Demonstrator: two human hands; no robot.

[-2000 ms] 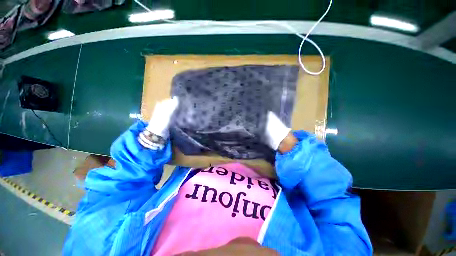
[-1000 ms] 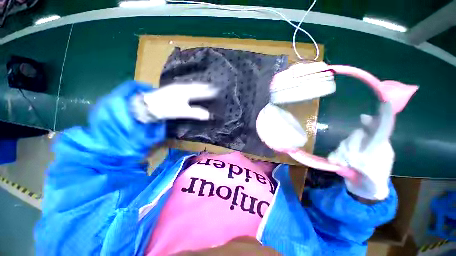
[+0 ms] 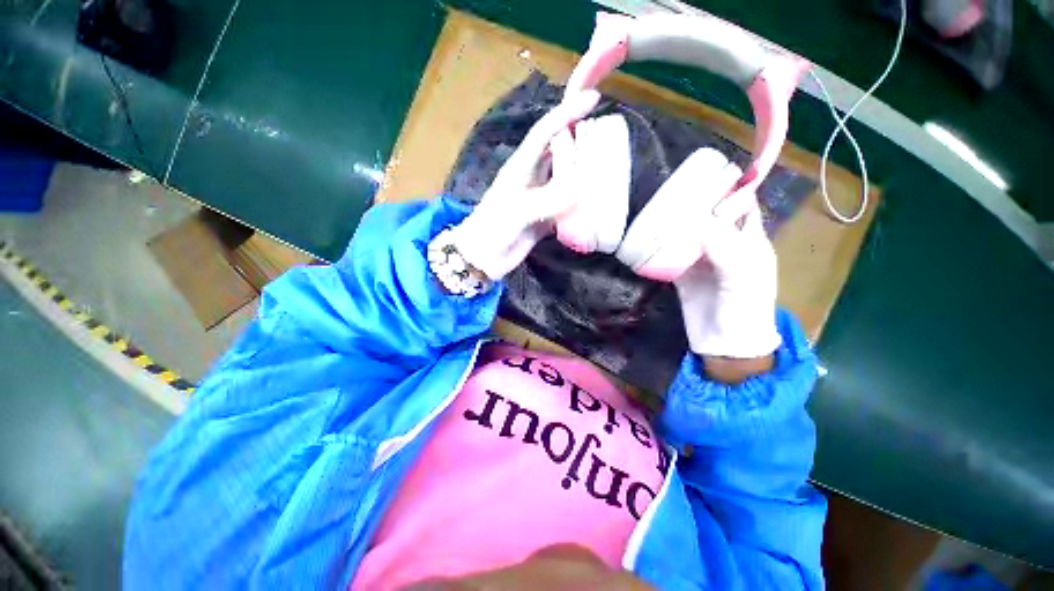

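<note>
The pink and white cat-ear headphones [image 3: 693, 44] are held above the dark dotted bag [image 3: 578, 298], with the headband away from me and the two earcups close together. My left hand [image 3: 526, 196], in a white glove, grips the earcup on the left. My right hand [image 3: 730, 283], also in a white glove, grips the earcup on the right. The bag lies flat and wrinkled on the tan cardboard pad [image 3: 425, 127]. The white cable [image 3: 865, 191] hangs in a loop over the pad's far right corner; the frames do not show it joined to the headphones.
The pad lies on the glossy green bench [image 3: 306, 116]. A pale rail [image 3: 1017, 208] runs along the bench's far side, with another dark bag [image 3: 982, 46] beyond it. A small black device [image 3: 130, 29] is at the upper left. Brown cardboard [image 3: 202, 271] is below the bench on the left.
The headphones have moved from the right side to over the bag, with the headband turned away from me. My left hand has taken hold of an earcup. The camera view has rotated.
</note>
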